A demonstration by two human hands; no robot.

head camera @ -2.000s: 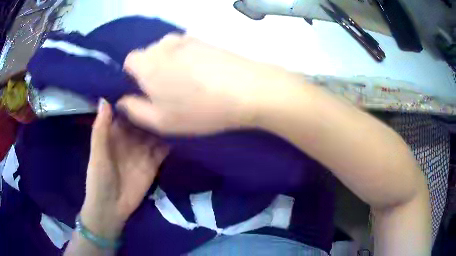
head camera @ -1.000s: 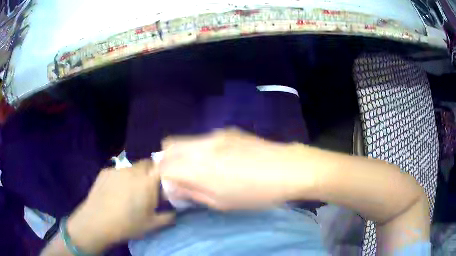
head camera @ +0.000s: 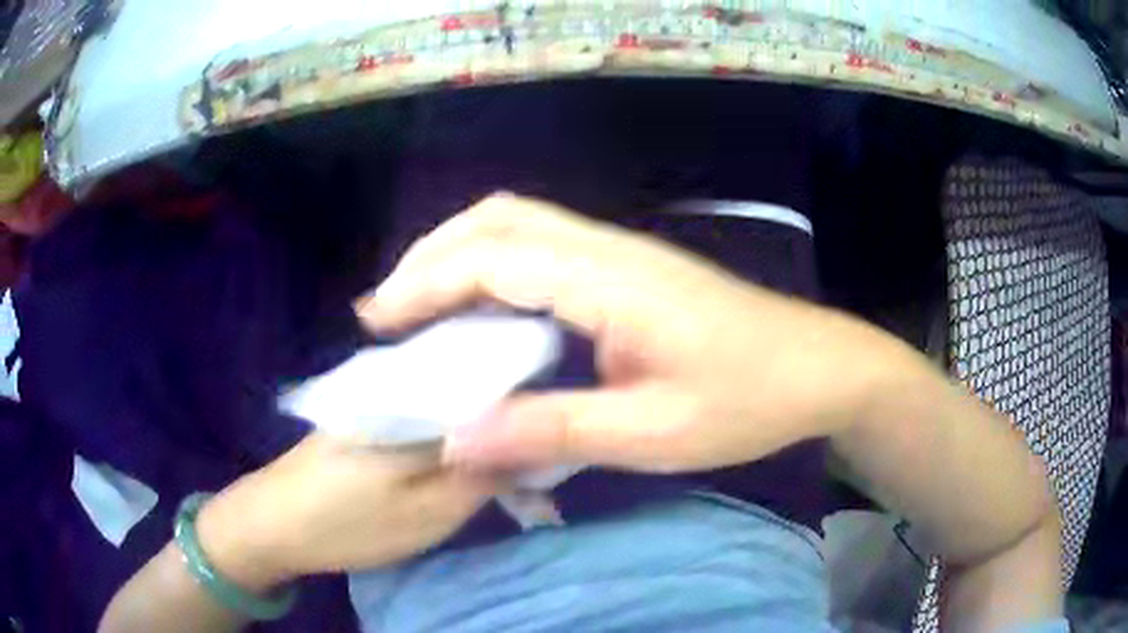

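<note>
A folded or crumpled white piece [head camera: 433, 377] is between my two hands, over my lap. My right hand [head camera: 619, 352] reaches in from the right, its thumb and fingers around the white piece. My left hand [head camera: 365, 495], with a green bangle at the wrist, is below it, and its fingertips are hidden under the white piece and my right hand. Dark purple cloth [head camera: 693, 266] with a thin white stripe [head camera: 748, 213] lies over my lap behind my hands. The hands are slightly blurred.
The white table [head camera: 619, 50] has a worn tape strip with red marks along its front edge. A net-patterned seat [head camera: 1027, 334] stands at the right. A dark purple heap [head camera: 136, 334] lies at the left, with white bits and red and yellow bundles beside it.
My hands have come down from the table edge to my lap. The striped purple piece held over the table at first is out of my hands. The white piece now shows more fully.
</note>
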